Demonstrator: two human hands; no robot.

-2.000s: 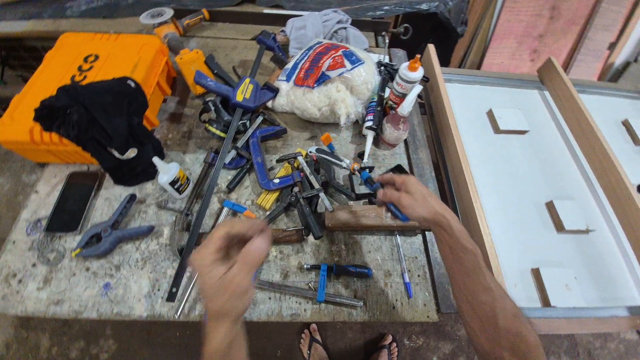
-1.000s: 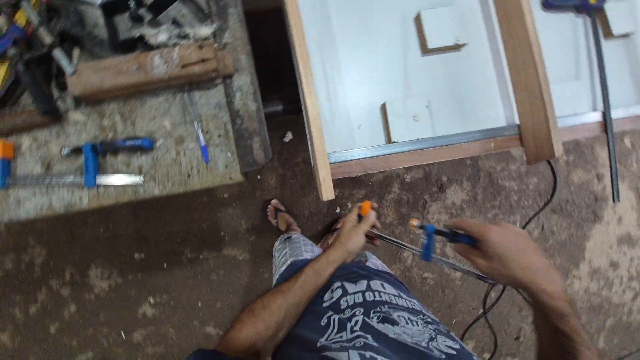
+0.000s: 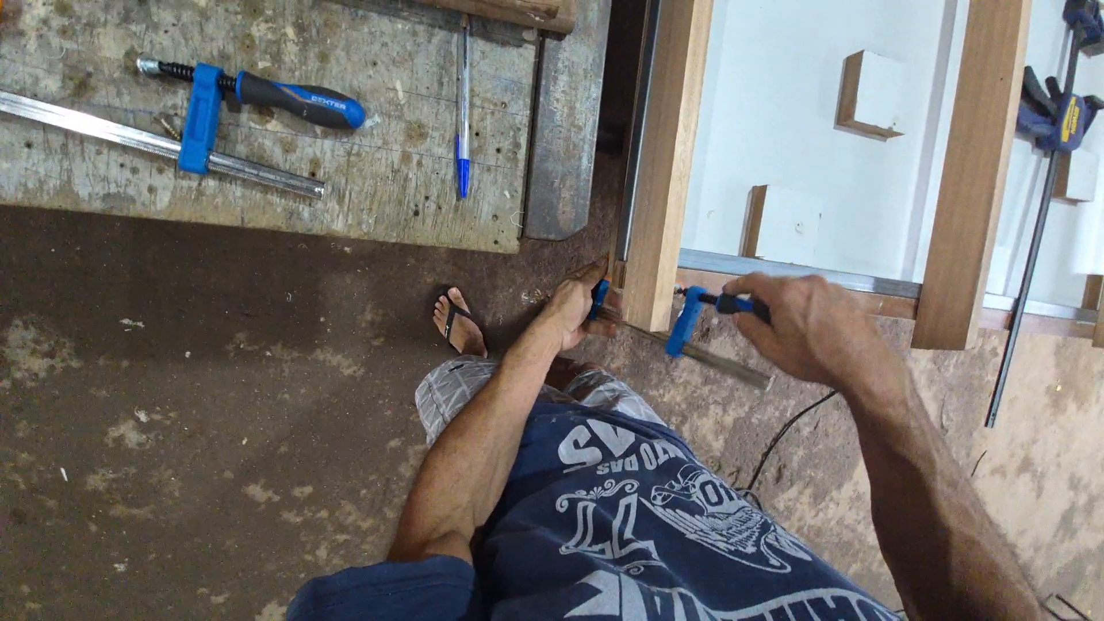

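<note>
A blue F-clamp with a steel bar spans the near end of a wooden frame rail. My left hand grips the clamp's fixed jaw at the rail's left side. On the other side, my right hand is closed around the black and blue handle, its screw tip close to the rail; whether it touches is not clear. The rail belongs to a wooden frame with a white panel that carries small white-faced wooden blocks.
Left is a worn wooden workbench bearing another F-clamp and a blue pen. A bar clamp lies across the frame at right, its bar jutting past the edge. A black cable runs over the floor.
Both hands and the F-clamp have moved from in front of my body up to the end of the frame rail. The view turned from the bench toward the frame.
</note>
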